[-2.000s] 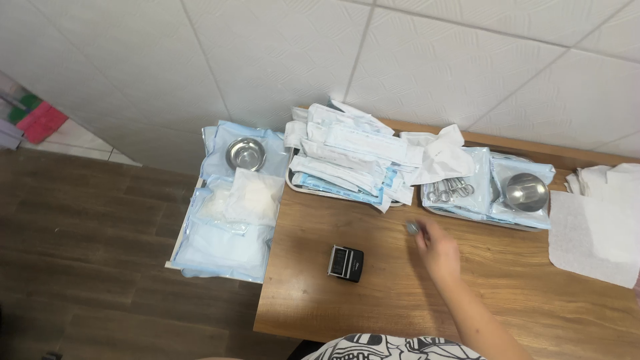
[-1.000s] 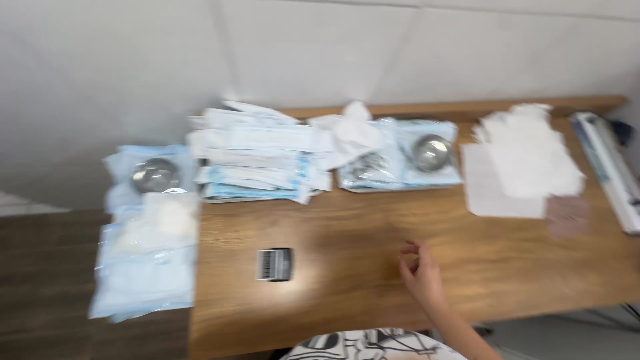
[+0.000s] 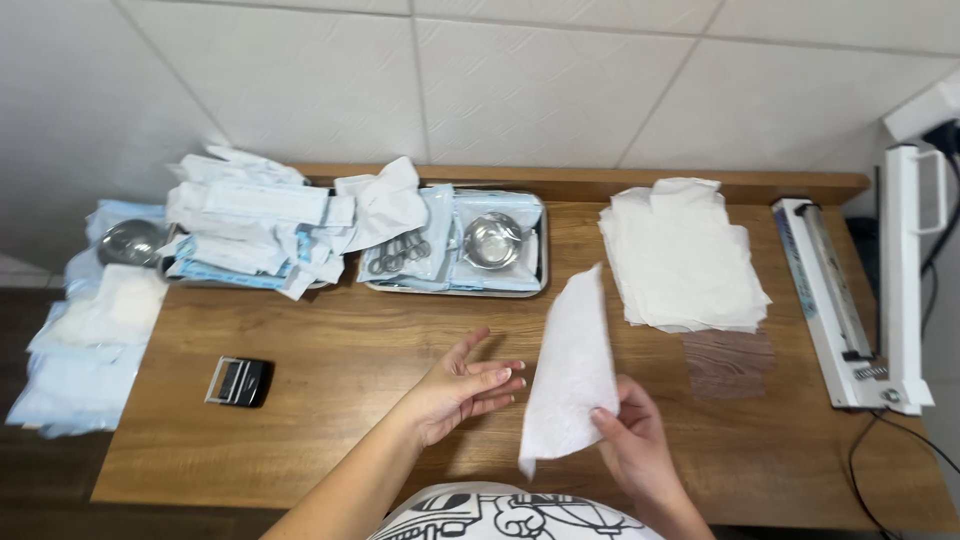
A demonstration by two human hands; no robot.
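My right hand (image 3: 634, 431) pinches a white paper sheet (image 3: 574, 367) between thumb and fingers, above the wooden table. Just left of the sheet is my left hand (image 3: 472, 386), empty, its fingers apart. A stack of white sheets (image 3: 679, 262) lies on the table beyond my right hand. Left of my hands a black self-inking stamp (image 3: 241, 381) rests on the tabletop. Behind my left hand stands a metal tray (image 3: 457, 292) with a steel bowl (image 3: 493, 240) and pouched scissors (image 3: 397, 253).
Sterilization pouches (image 3: 255, 225) are heaped on another tray at the back left. More pouches (image 3: 82, 375) and a second steel bowl (image 3: 132, 242) lie past the table's left edge. An impulse heat sealer (image 3: 832, 322) with cables stands at the right. A brown patch (image 3: 727, 364) shows beside the sheets.
My left hand has come into view. My right hand now holds a white sheet that lay on the right of the table a second ago. The view has shifted right.
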